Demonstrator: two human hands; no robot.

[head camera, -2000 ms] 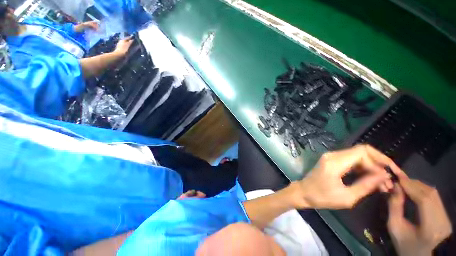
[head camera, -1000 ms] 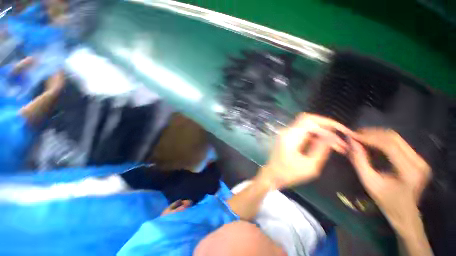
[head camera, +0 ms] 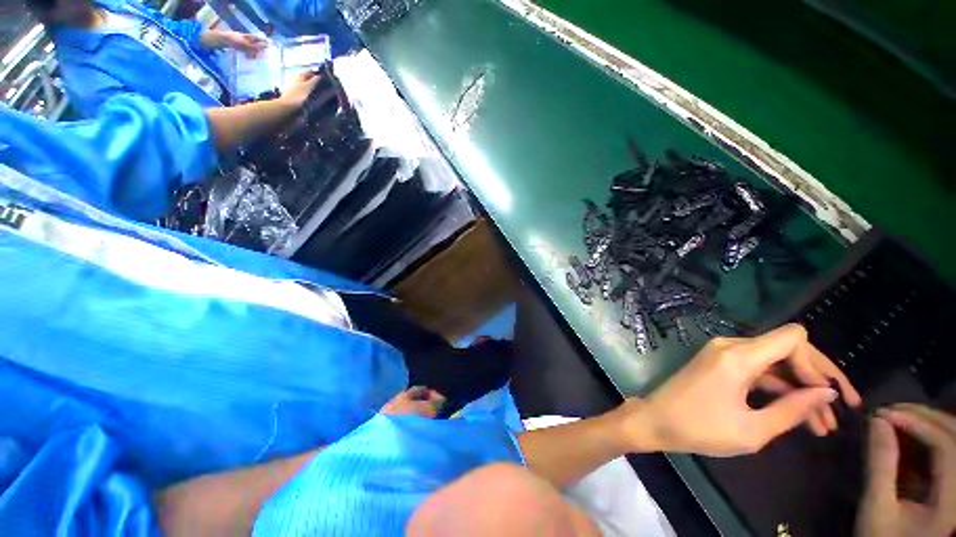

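My left hand [head camera: 734, 399] is bare, over the black parts tray [head camera: 776, 485]. Its thumb and fingertips are pinched around what looks like a small black part [head camera: 834, 388], mostly hidden. My right hand [head camera: 910, 472] is just to the right, cut off by the picture's edge, with thumb and finger close together; dark background hides whether it holds anything. A loose heap of small black moulded parts [head camera: 671, 246] lies on the green bench. Rows of pale dots show in the tray's far half. Tiny gold pieces [head camera: 783, 530] show at the bottom edge.
A light metal rail [head camera: 681, 105] edges the green bench [head camera: 524, 136]. Left of the bench are stacked black sheets with white edges [head camera: 388, 199], a crinkled clear bag [head camera: 250, 210] and a brown box [head camera: 456, 281]. People in blue smocks [head camera: 157, 304] sit close on my left; one hand touches the stack.
The view swung right, then back, and is sharp again. My hands, touching at the fingertips before, are now slightly apart. A neighbouring person now holds a pale gridded sheet.
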